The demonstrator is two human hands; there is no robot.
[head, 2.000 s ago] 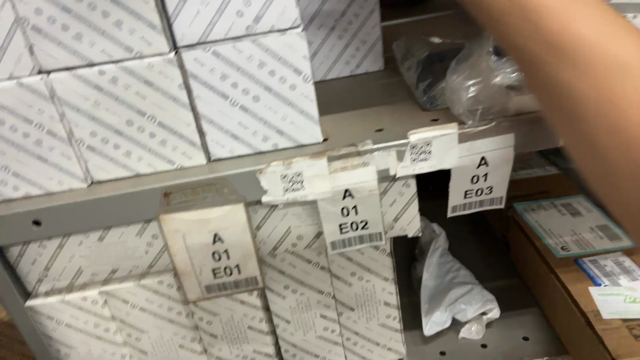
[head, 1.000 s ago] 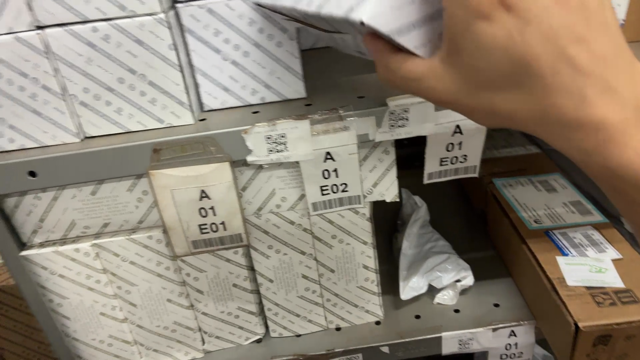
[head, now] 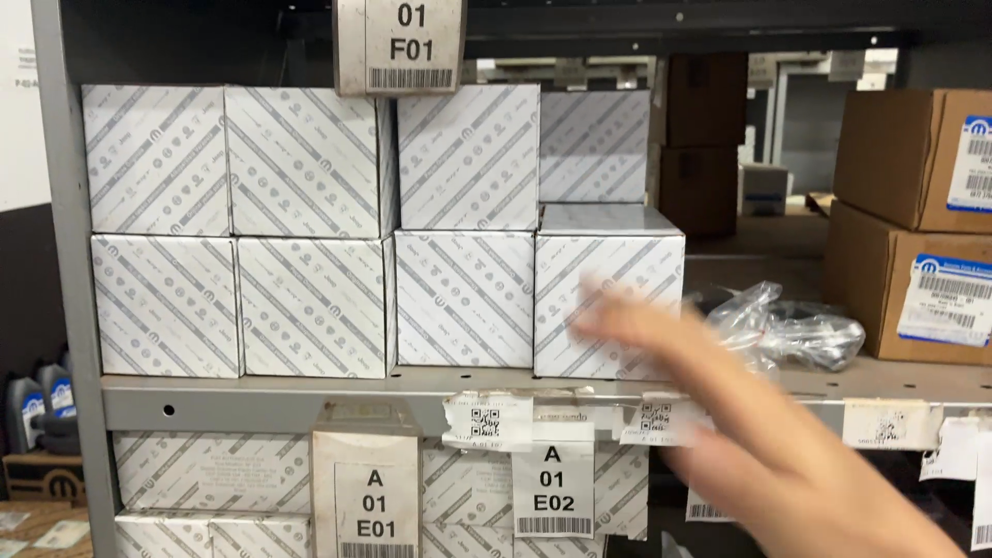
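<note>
My right hand (head: 721, 395), blurred by motion, is in front of the shelf with its fingers apart and nothing in them. Its fingertips overlap the front of a white patterned cardboard box (head: 577, 256) at the right end of the lower row; touching or not, I cannot tell. To the left stand more such boxes, stacked two high, among them an upper box (head: 469, 155) and a lower box (head: 465, 298). Right of my hand lie clear plastic bags (head: 806, 333) with dark parts inside. My left hand is out of view.
Brown cardboard boxes (head: 883, 155) with labels are stacked at the right. The grey metal shelf edge (head: 271, 411) carries paper tags, one hanging low (head: 552, 480). More patterned boxes (head: 209, 473) fill the shelf below. A grey upright (head: 70, 271) bounds the left; bottles (head: 27, 411) stand beyond it.
A second ago my right hand held a white patterned box above the shelf; now it is empty and a box stands behind my fingers. The view has risen to face the shelf.
</note>
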